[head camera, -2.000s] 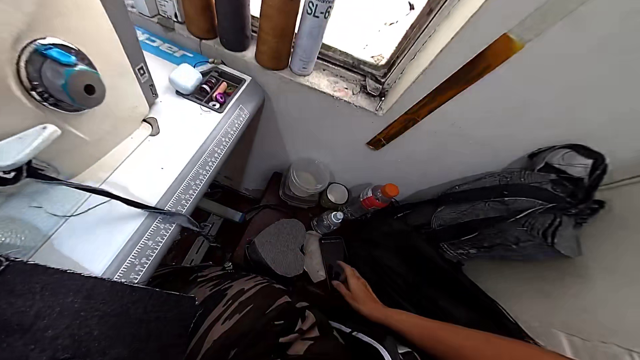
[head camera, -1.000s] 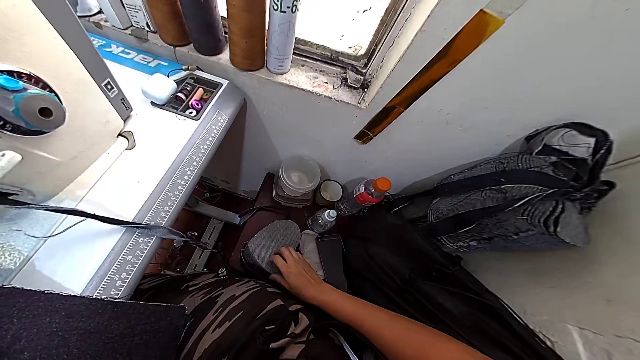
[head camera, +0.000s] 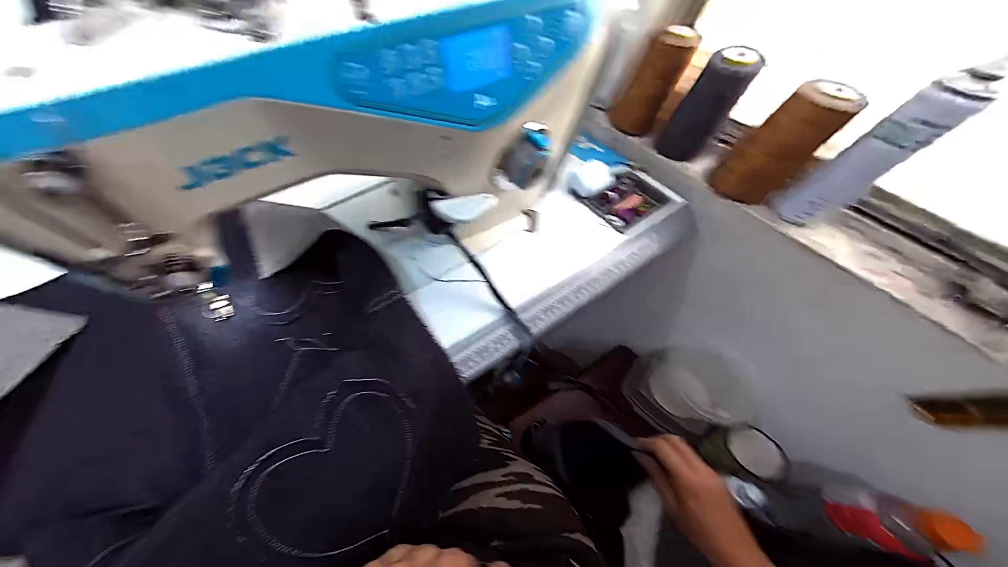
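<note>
My right hand (head camera: 683, 480) is low at the right of my thigh, its fingers closed on the edge of a dark fabric piece (head camera: 594, 457). Only the knuckles of my left hand (head camera: 433, 556) show at the bottom edge, by dark cloth; its fingers are hidden. Large dark fabric (head camera: 331, 465) with light heart-shaped stitching drapes from the bed of a Jack sewing machine (head camera: 331, 157) over my lap. The presser foot (head camera: 216, 303) is over this fabric. A grey piece (head camera: 31, 339) lies on it at the far left.
Thread cones (head camera: 787, 142) and a spray can (head camera: 890, 146) stand on the window sill. A small tray (head camera: 630, 201) of bobbins sits at the table's corner. Beside my right hand are a plastic container (head camera: 681, 390), a jar (head camera: 756, 453) and a bottle with an orange cap (head camera: 882, 524).
The view has swung left to the sewing machine. My right hand, on the grey heart-shaped stack a second ago, now lifts a dark piece there. My left hand has come into view.
</note>
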